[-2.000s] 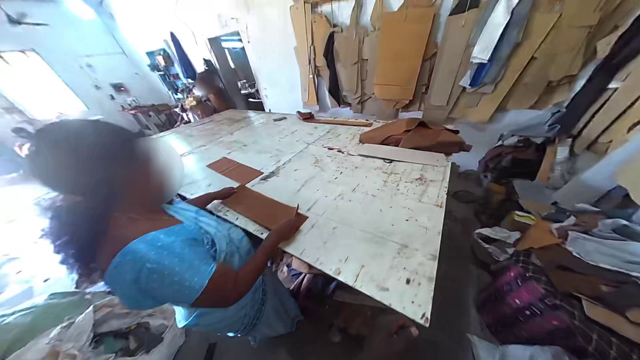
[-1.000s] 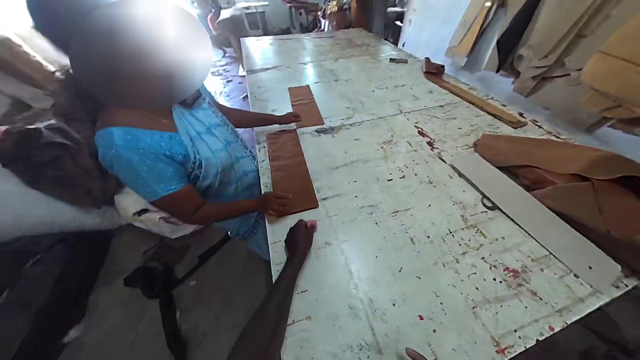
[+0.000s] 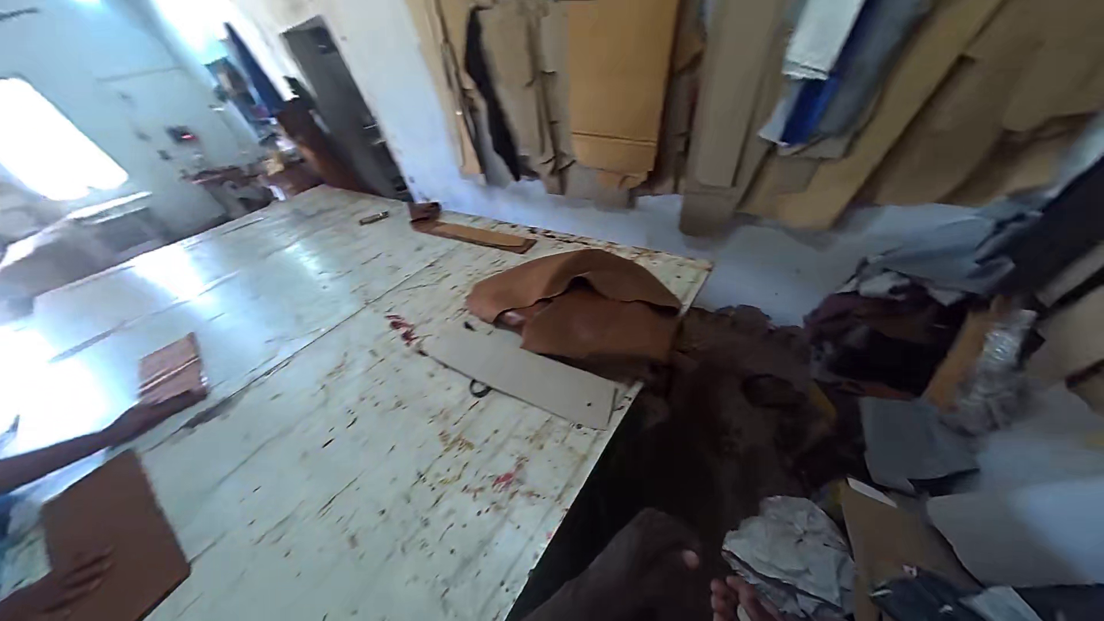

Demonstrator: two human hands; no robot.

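Low in the head view, a dark blurred shape that seems to be my left hand (image 3: 677, 548) is beside the table's near right edge, a pinkish tip at its right end. Just right of it, the fingers of my right hand (image 3: 735, 599) enter at the bottom edge, near crumpled pale material (image 3: 789, 543). Whether either hand holds anything is unclear. On the worn white table (image 3: 345, 466) lie a folded brown leather piece (image 3: 595, 310), a long pale board strip (image 3: 526, 375) with a dark ring, perhaps a scissor handle (image 3: 479, 389), beside it, and a narrow brown strip (image 3: 479, 235).
At left, a co-worker's hand (image 3: 82, 573) rests on a brown rectangular piece (image 3: 116, 526); the other arm reaches to a smaller brown piece (image 3: 172, 371). Cardboard patterns (image 3: 621, 86) hang on the wall. Heaped cloth and scraps (image 3: 897, 328) lie right of the table.
The view has swung right. My left hand was on the table near the co-worker's brown piece; now it appears beyond the table's near right edge.
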